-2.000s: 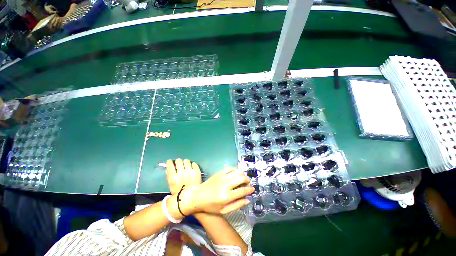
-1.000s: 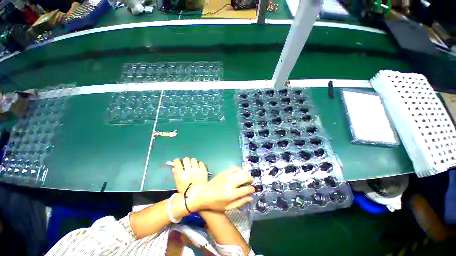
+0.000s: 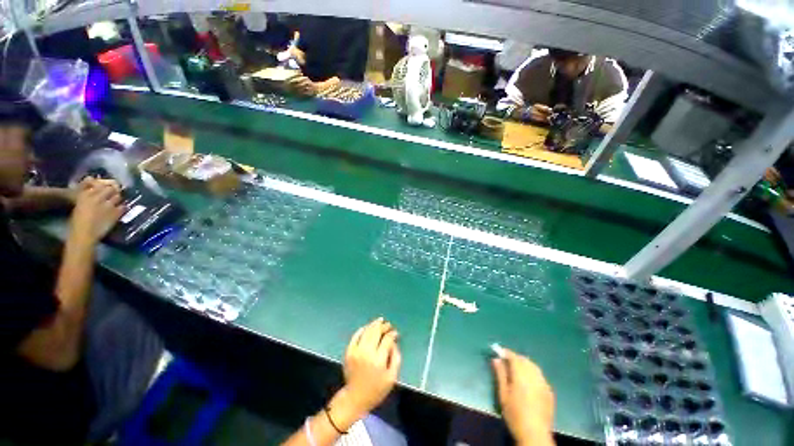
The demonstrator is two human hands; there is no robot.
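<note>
My left hand (image 3: 372, 361), with a dark band at the wrist, rests at the bench's front edge, fingers bent; nothing shows in it, but its palm is hidden. My right hand (image 3: 527, 396) lies on the green bench (image 3: 348, 287) to the right of the thin white line. A short pale tip, probably tweezers (image 3: 498, 350), sticks out from its fingers; the rest is hidden. A small pile of gold-cream pieces (image 3: 460, 303) lies beside the line. The clear tray with black housings (image 3: 649, 348) stands at the right, apart from my hands.
Empty-looking clear trays lie at the centre back (image 3: 461, 248) and left (image 3: 231, 248). A small open cardboard box (image 3: 196, 170) stands behind the left one. A neighbour's hands (image 3: 97, 205) are at the far left. A white sheet (image 3: 757, 355) and slanted post (image 3: 714, 196) are at the right.
The view has swung left and up, bringing a neighbour and people across the line into view. My crossed arms have come apart; my left hand is now left of my right hand.
</note>
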